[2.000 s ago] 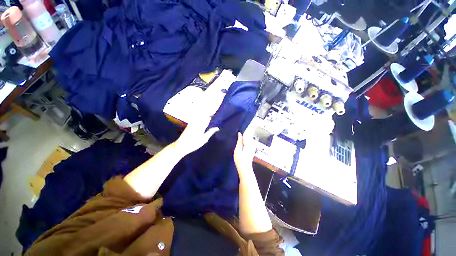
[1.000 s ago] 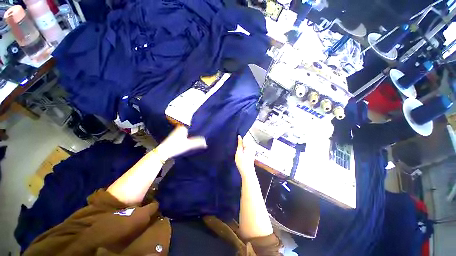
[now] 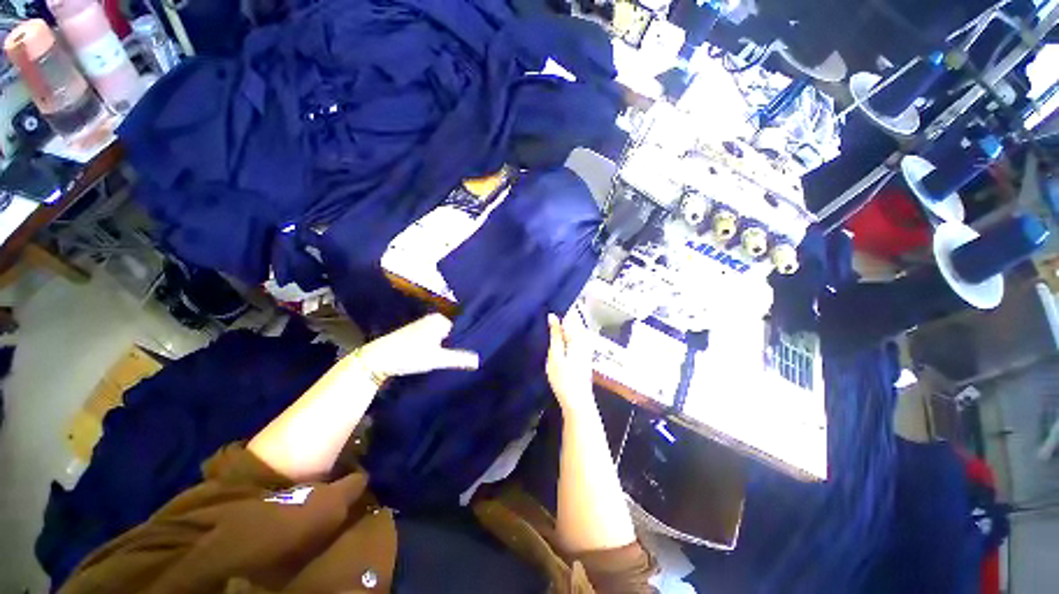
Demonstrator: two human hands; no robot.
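A navy garment piece [image 3: 523, 261] runs from my lap over the front edge of the machine table [image 3: 743, 418] to the needle area [image 3: 613, 232] of the white overlock machine [image 3: 708, 255]. My left hand [image 3: 424, 348] lies on the cloth at the table's front edge, thumb spread from the fingers; whether it pinches cloth is unclear. My right hand [image 3: 566, 357] is at the cloth's right edge, in front of the machine, holding that edge between thumb and fingers. The cloth covers much of the pale cloth plate [image 3: 592, 172].
A large navy garment pile [image 3: 337, 128] lies beyond my hands. A yellow-brown item [image 3: 485, 183] is beside the cloth. A dark strap [image 3: 688, 369] hangs over the table front above an open brown carton [image 3: 679, 476]. Thread cones [image 3: 1001, 246] stand at right, bottles [image 3: 52, 75] at far left.
My left hand has moved back toward me from beside the machine. The cloth has shifted and bunched wider left of the needle. My right hand has stayed nearly in place.
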